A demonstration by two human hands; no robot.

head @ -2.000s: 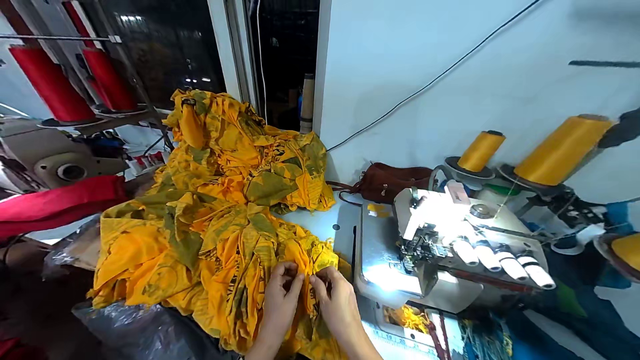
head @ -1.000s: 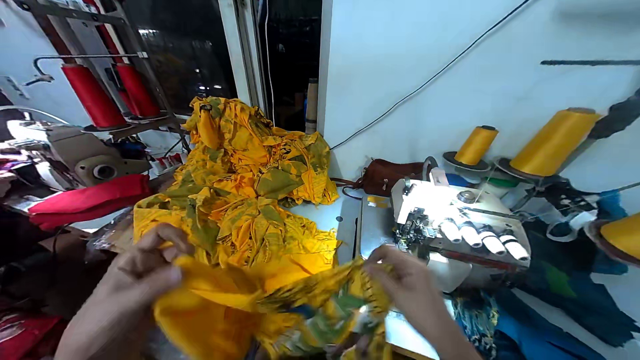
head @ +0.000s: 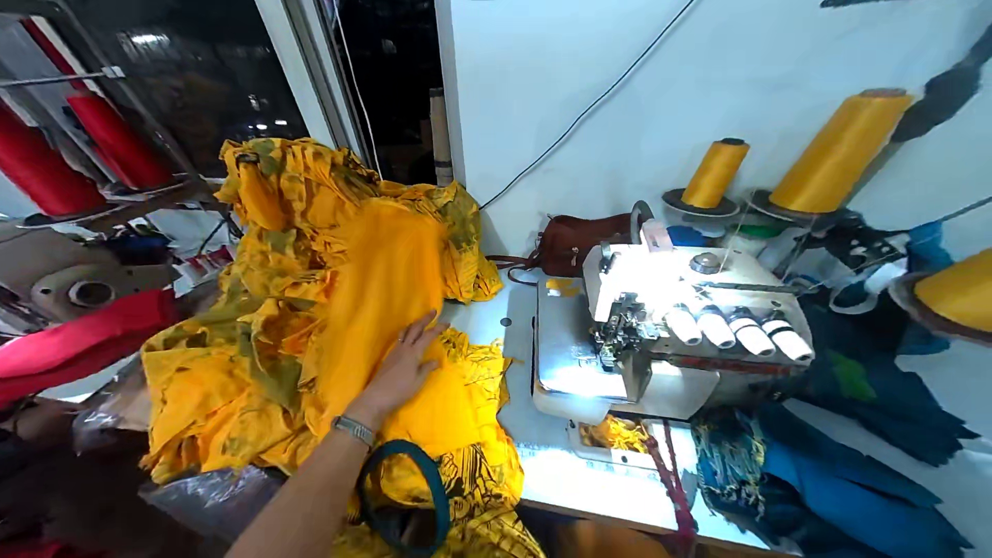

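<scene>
My left hand [head: 403, 372], with a wristwatch [head: 354, 429], lies on a plain orange cloth piece [head: 387, 271], its fingers extended and no clear grip visible. The piece's upper part is blurred and spreads over a large heap of yellow-orange patterned fabric [head: 209, 387]. Below my wrist is a dark teal ring-shaped band [head: 439, 496], at the patterned cloth near the table's front edge. My right hand is out of view. To the right stands an overlock sewing machine [head: 697, 287], its lamp lit.
Yellow thread cones [head: 841, 155] stand behind the machine, near a brown leather bag [head: 577, 244]. Orange scraps [head: 620, 434] fill a tray at the table front. Blue and dark cloth [head: 837, 465] lies right. Red thread cones [head: 124, 143] and another sewing machine [head: 46, 287] are left.
A second ago both hands held orange and patterned cloth low in front. Now my left hand is further right on the orange piece over the heap, and my right hand has left the view.
</scene>
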